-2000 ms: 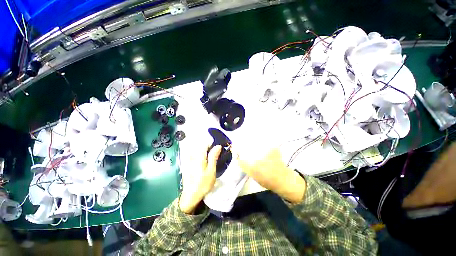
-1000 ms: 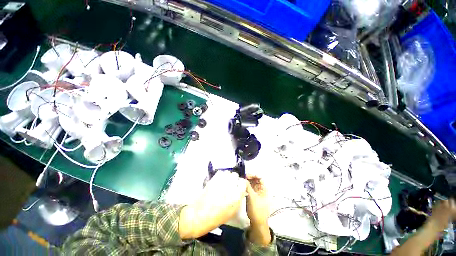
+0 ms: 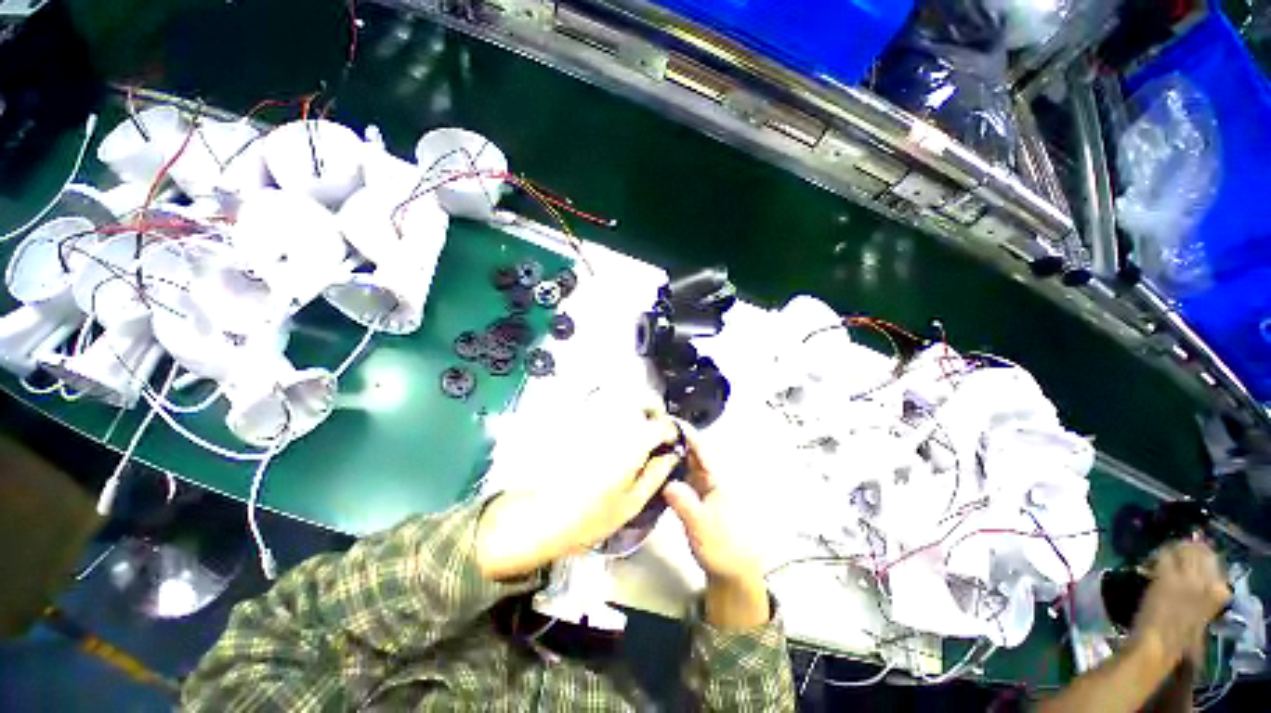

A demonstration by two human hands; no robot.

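My left hand (image 3: 602, 488) and my right hand (image 3: 717, 535) are close together over the white board (image 3: 558, 425). Between their fingertips is a dark part (image 3: 678, 449), mostly hidden. Just below my hands a white housing (image 3: 577, 591) shows its flared base near the board's front edge. It seems to belong to the held unit, but my hands cover the join. Glossy black housings (image 3: 694, 390) lie on the board just beyond my fingers. Small black rings (image 3: 505, 337) lie scattered on the green surface (image 3: 328, 481) left of the board.
White housings with trailing wires are heaped at left (image 3: 279, 237) and right (image 3: 1025, 446). A dark green conveyor (image 3: 781, 237) and metal rail (image 3: 836, 146) run behind, with a blue bin (image 3: 822, 31) beyond. Another person's hands (image 3: 1185, 592) work at lower right.
Since a second ago, my hands have turned and moved slightly upward; the white flared base now shows below them. The other person's hands have come further into view. Earlier, the view swung round.
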